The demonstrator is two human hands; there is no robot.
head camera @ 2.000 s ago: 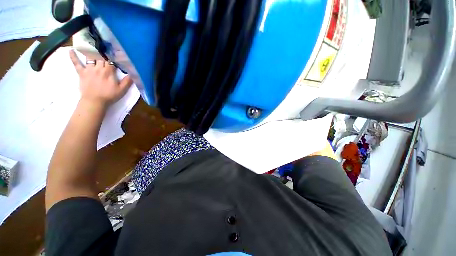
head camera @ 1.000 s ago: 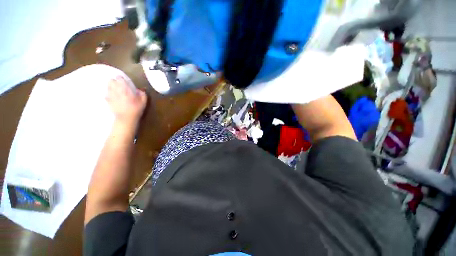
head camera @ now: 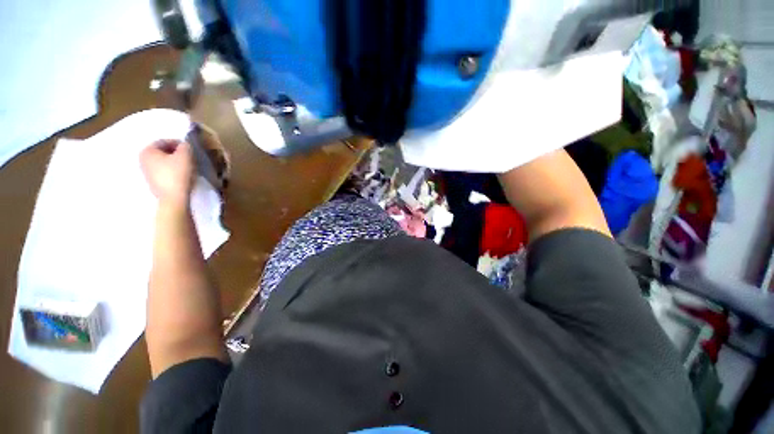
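The cloth cutting machine, with a blue round motor (head camera: 288,51), black coiled cable and white housing, fills the top centre. A cut sleeve stack (head camera: 93,220), white with a rounded cap, lies on the brown table at left. My left hand (head camera: 170,169), bare, is on the stack near its right edge, its fingers curled; a grip on a layer cannot be made out. A dark, blurred patch shows beside the hand at that edge. A small box (head camera: 64,328) with blue-green contents sits on the stack's lower end. My right forearm reaches behind the machine's white housing, which hides that hand.
A larger white lay (head camera: 51,68) with a curved cut edge is at the upper left. The brown table (head camera: 263,191) shows between the stack and my body. Scraps (head camera: 416,199) and coloured cloth piles, red, blue (head camera: 628,191) and orange, lie beyond the table's edge.
The machine has shifted away from the stack since two seconds ago, uncovering its rounded cap. In the last second my left hand has moved left from the stack's edge and its fingers have curled.
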